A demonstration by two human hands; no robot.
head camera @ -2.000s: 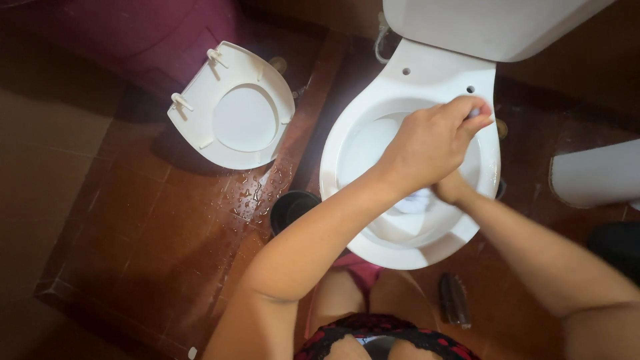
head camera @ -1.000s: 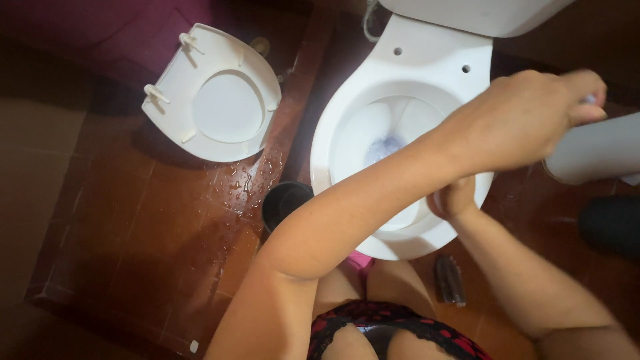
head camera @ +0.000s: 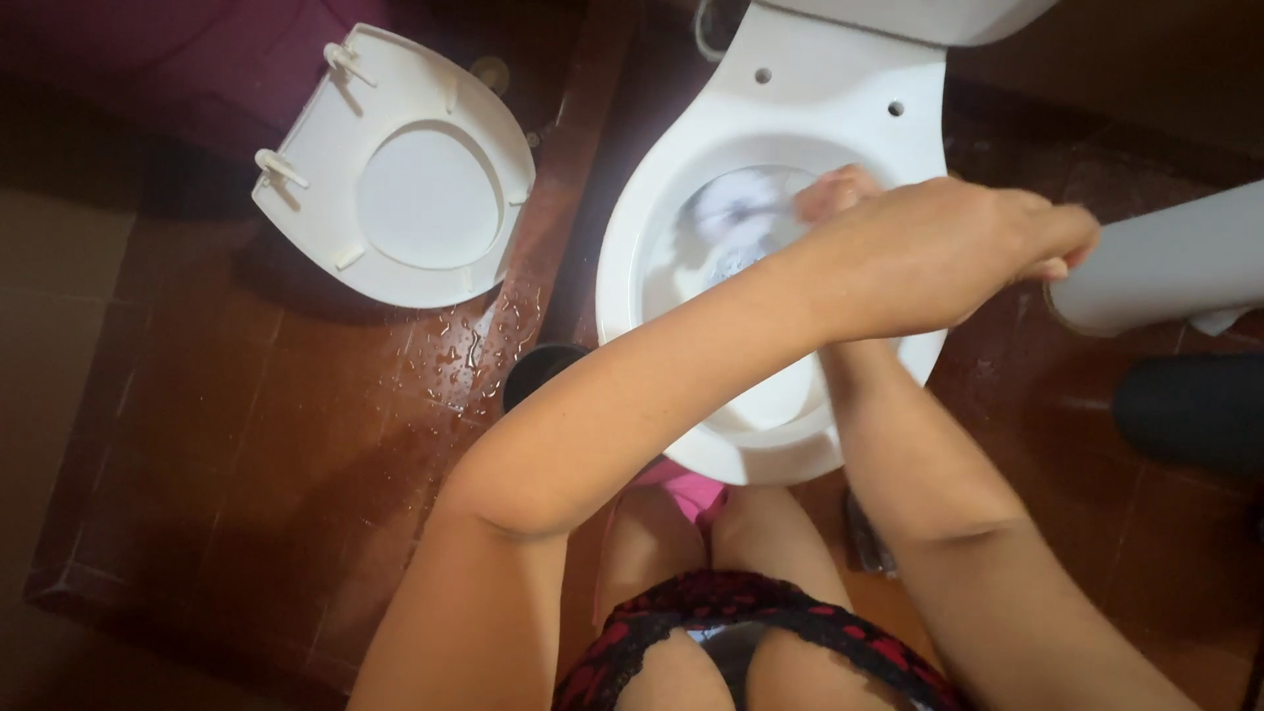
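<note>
My left arm crosses over the toilet bowl, and my left hand (head camera: 973, 252) is at the right of its rim, palm down with curled fingers. Whether it grips something is hidden. Behind the left wrist, my right hand (head camera: 837, 194) is blurred over the bowl, largely covered by the left forearm; its grip cannot be made out. Below both hands is the white ceramic toilet bowl (head camera: 627, 247), with two bolt holes at the back of its rim. A blurred white and bluish patch (head camera: 736, 222) shows inside; whether it is water, foam or a brush cannot be told.
A detached white toilet seat with its lid (head camera: 331, 202) lies on the brown tiled floor at the left, near water drops (head camera: 464, 351). A dark round container (head camera: 543, 370) stands beside the bowl. At the right are a white cylindrical object (head camera: 1165, 267) and a dark one (head camera: 1195, 410).
My left hand has moved right from over the bowl, where a small pale thing showed at its fingers. My right hand has moved up toward the back of the bowl since one second ago.
</note>
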